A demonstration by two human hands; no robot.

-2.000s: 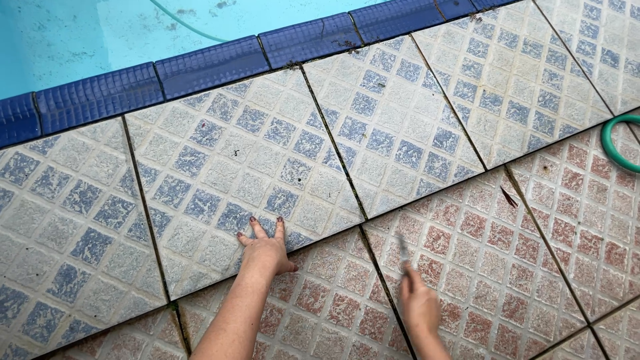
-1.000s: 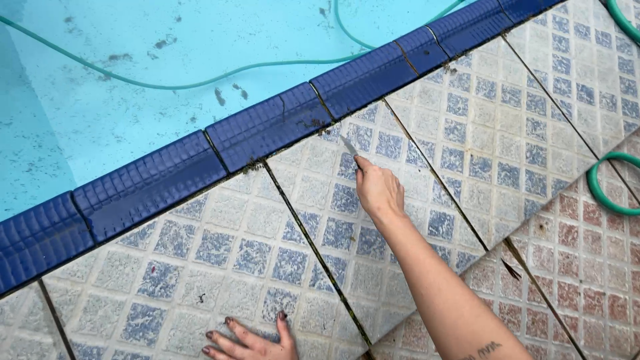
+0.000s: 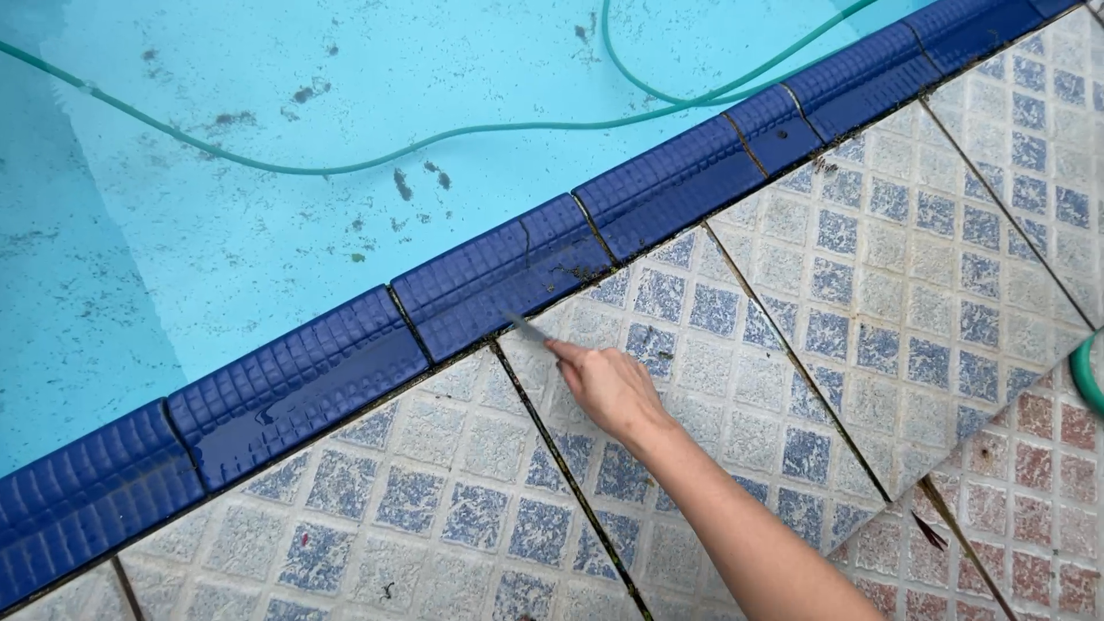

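Note:
My right hand [image 3: 611, 390] holds a small knife-like tool with a thin grey blade [image 3: 524, 328]. The blade's tip is at the joint where the blue glazed coping tiles [image 3: 504, 276] meet the patterned deck tiles [image 3: 431, 440], close to the top of a dark, mossy joint [image 3: 561, 466] between two deck tiles. The tool's handle is hidden in my fist. Crumbs of dark dirt [image 3: 580, 272] lie on the coping just beyond the blade. My left hand is out of the frame.
Beyond the coping is the swimming pool [image 3: 259, 224], with debris in it and a green hose [image 3: 483, 129] running across. More green hose [image 3: 1088, 373] shows at the right edge. Reddish tiles [image 3: 1035, 500] and a dark dry leaf [image 3: 929, 530] are at the lower right.
My right hand with the tool has gone from the reddish tiles to the coping joint, then along it to the left. My left hand, earlier on the deck tiles, has left the view.

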